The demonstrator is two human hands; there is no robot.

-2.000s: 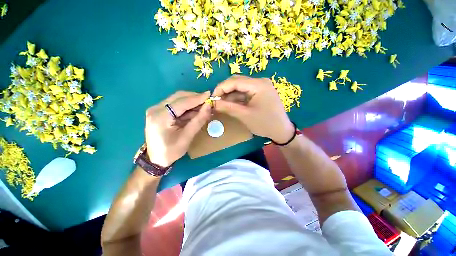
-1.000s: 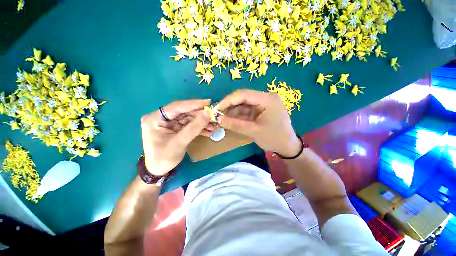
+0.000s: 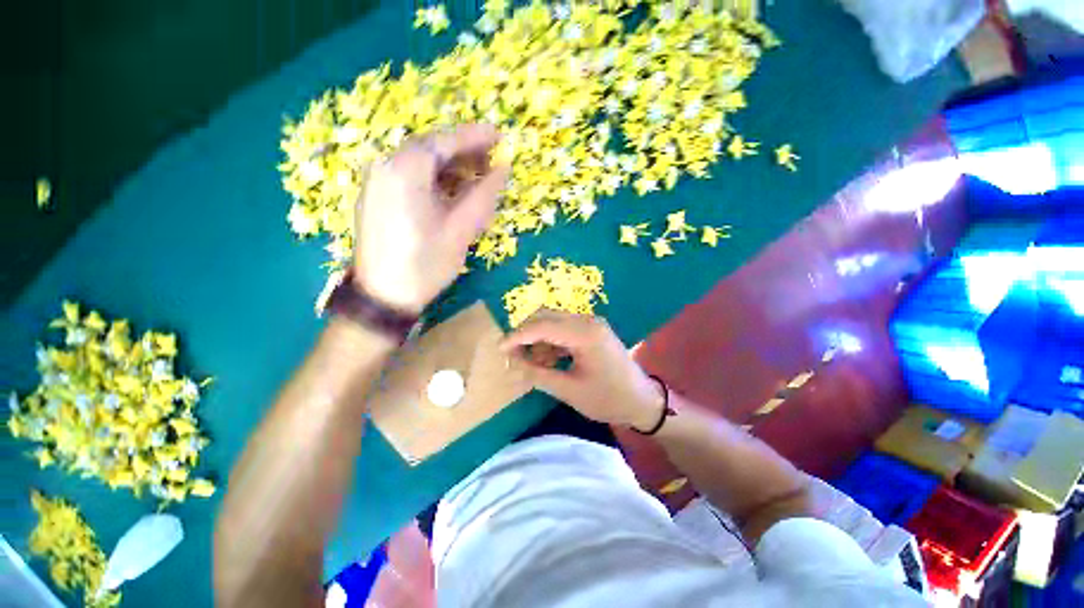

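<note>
My left hand (image 3: 422, 214) is over the left part of the large heap of yellow-and-white pieces (image 3: 630, 89), thumb and fingertips close together; blur hides whether they hold a piece. My right hand (image 3: 588, 371) is at the near edge of the pile of small yellow inserts (image 3: 556, 289), right of the cardboard. Its thumb and index finger are nearly together, and I cannot tell if a small part is between them. The tan cardboard (image 3: 446, 344) lies in front of me with a round white spot (image 3: 446, 388) on it.
A smaller yellow-and-white heap (image 3: 113, 404) lies at left, with a fine yellow pile (image 3: 65, 540) and a white bottle-like thing (image 3: 145, 550) below it. Stray pieces (image 3: 675, 222) lie right of centre. Blue crates (image 3: 969, 321), cartons and a red basket (image 3: 960, 532) stand at right.
My hands have parted. The left moved up to the large heap, the right to the insert pile. The piece between them no longer shows, the cardboard is more uncovered, and the view has turned.
</note>
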